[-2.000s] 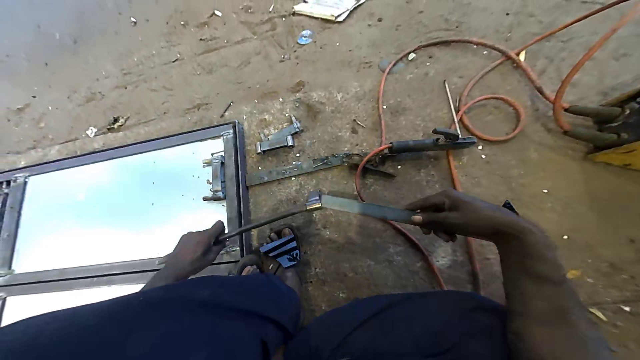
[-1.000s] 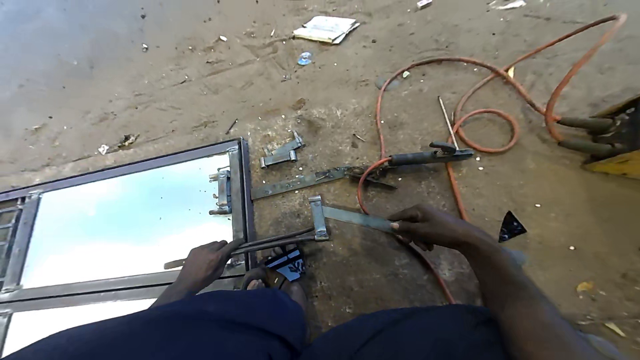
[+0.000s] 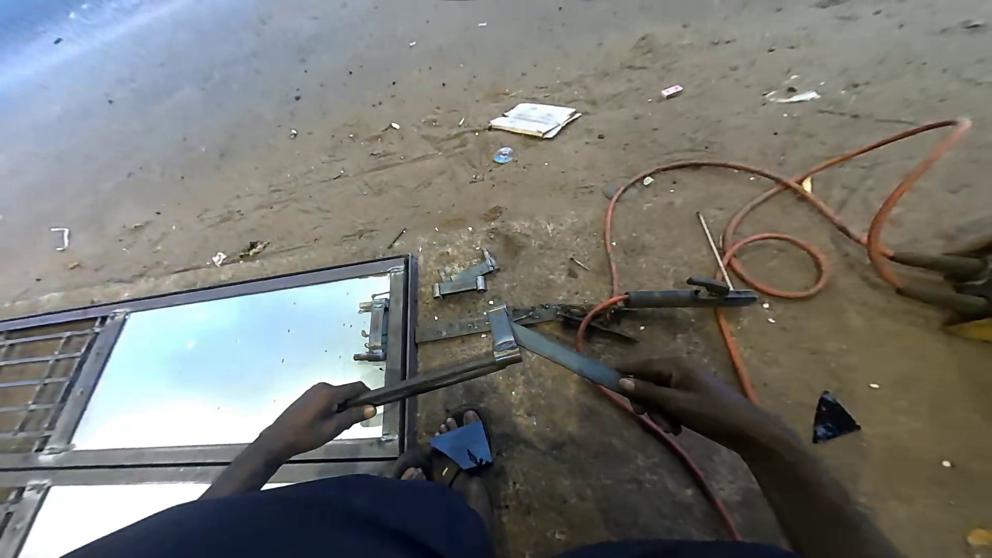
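Note:
My left hand grips the handles of a pair of tongs, whose far end meets a small metal bracket with rolled ends. In my right hand is a flat metal strip; its far end touches or lies very close to the bracket. Just beyond, another flat metal bar lies on the ground beside a metal frame with bright panels. A similar hinge-like piece rests at the frame's right end, and more such pieces lie on the ground.
A welding electrode holder with a rod in it lies ahead, its orange cable looping to the right. Folded paper, a disc and a dark triangular piece lie on the ground. My sandalled foot is beside the frame.
The bracket between my hands has gone from nearly upright to tilted, and the strip in my right hand slopes more steeply. Both hands keep their hold.

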